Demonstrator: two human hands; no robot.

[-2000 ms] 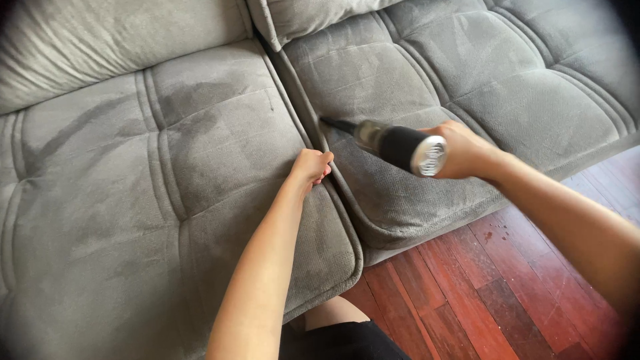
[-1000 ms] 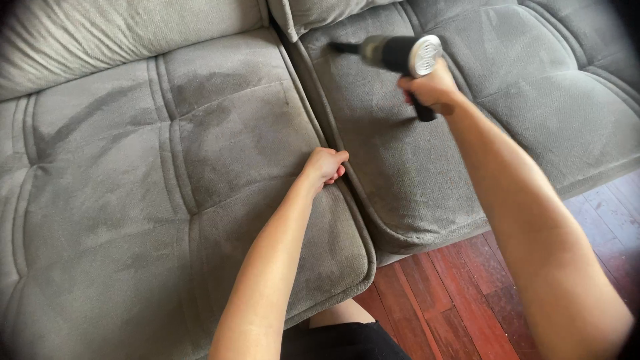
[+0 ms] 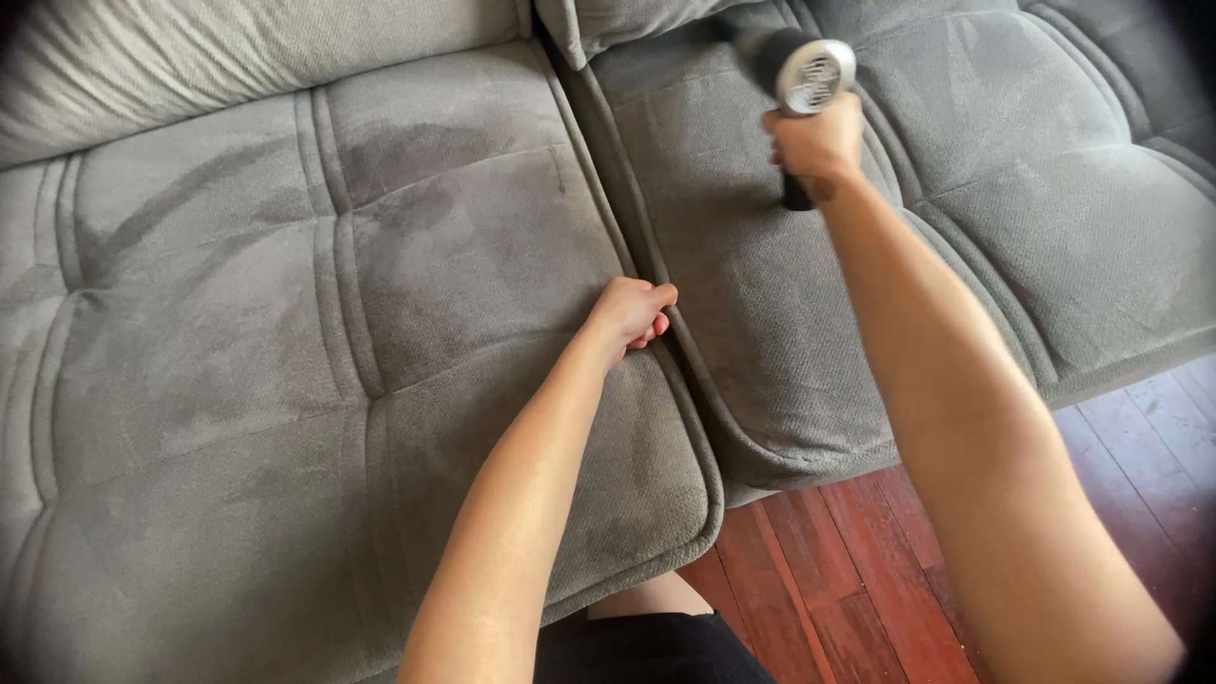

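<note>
My right hand [image 3: 825, 141] grips the black handle of a handheld vacuum cleaner [image 3: 781, 71] with a silver vented end. Its blurred nozzle points away from me over the far part of the right seat cushion [image 3: 741, 275], near the back cushion; whether it touches the fabric I cannot tell. My left hand [image 3: 638, 316] is closed at the gap between the two grey sofa seats, its fingers at the piped edge of the left seat cushion [image 3: 475, 247]. Whether it pinches the fabric is hidden.
Grey back cushions [image 3: 285, 57] line the far side of the sofa. Reddish wooden floorboards [image 3: 855, 560] show below the front edge of the right seat. My leg and dark clothing are at the bottom, against the left seat's front.
My right hand has carried the handheld vacuum cleaner from near the seat gap toward the back of the right seat. My left hand stays at the gap.
</note>
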